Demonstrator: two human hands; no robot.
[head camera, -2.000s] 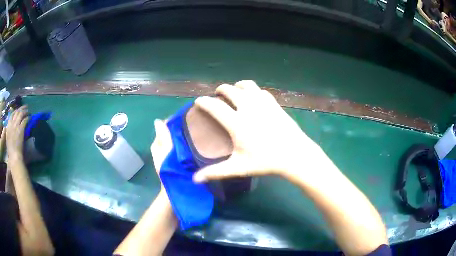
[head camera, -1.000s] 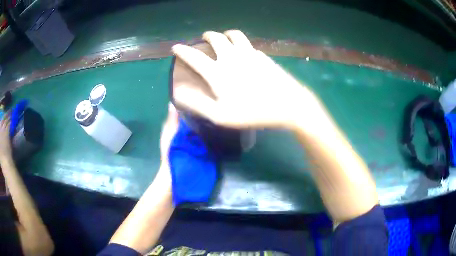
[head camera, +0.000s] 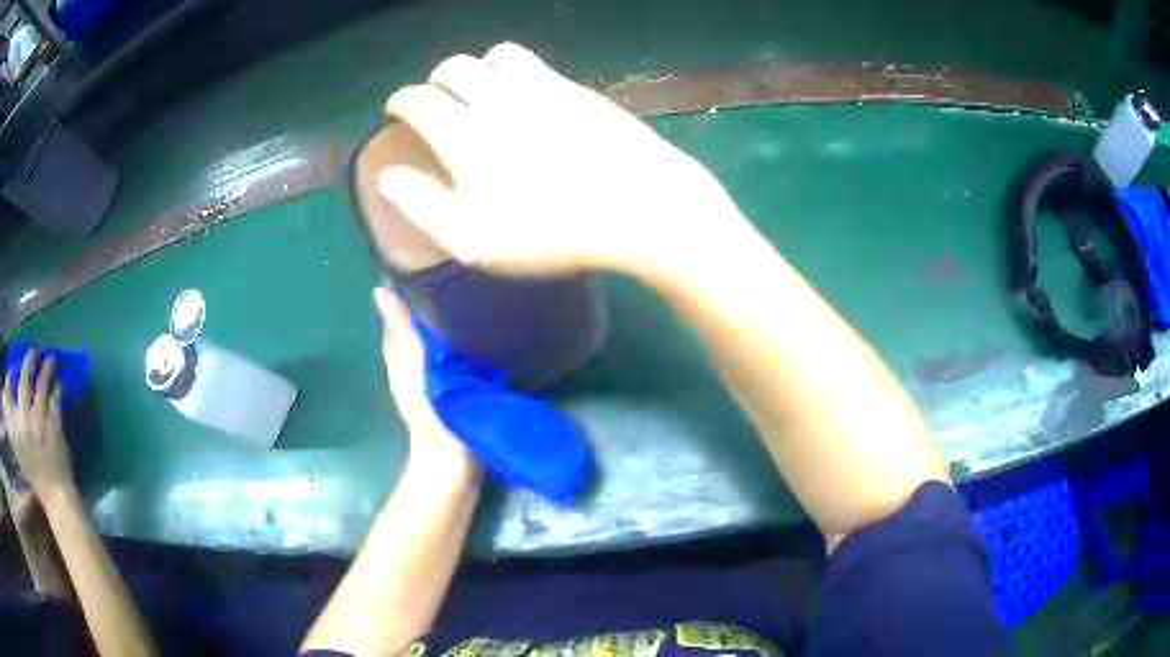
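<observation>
A grey rounded speaker (head camera: 520, 317) with a brown end panel (head camera: 400, 193) is held tilted over the green bench. My right hand (head camera: 539, 167) lies over the brown end panel, fingers curled over its far edge and thumb on its face. My left hand (head camera: 408, 366) is under the near left side, with a bright blue cloth (head camera: 513, 434) between it and the speaker. The cloth hangs down towards the bench edge. Most of my left fingers are hidden behind the cloth and speaker.
A white bottle (head camera: 231, 392) with its lid open stands left. A black padded ring (head camera: 1026, 263), a second white bottle (head camera: 1127, 139) and a blue cloth (head camera: 1146, 244) are at right. Another person's hand (head camera: 39, 417) is on blue cloth at far left. A grey speaker (head camera: 62, 180) sits at upper left.
The speaker, still in both hands, has shifted up and left in view and turned, showing more grey side. The cloth's loose end now points lower right. The view has also shifted.
</observation>
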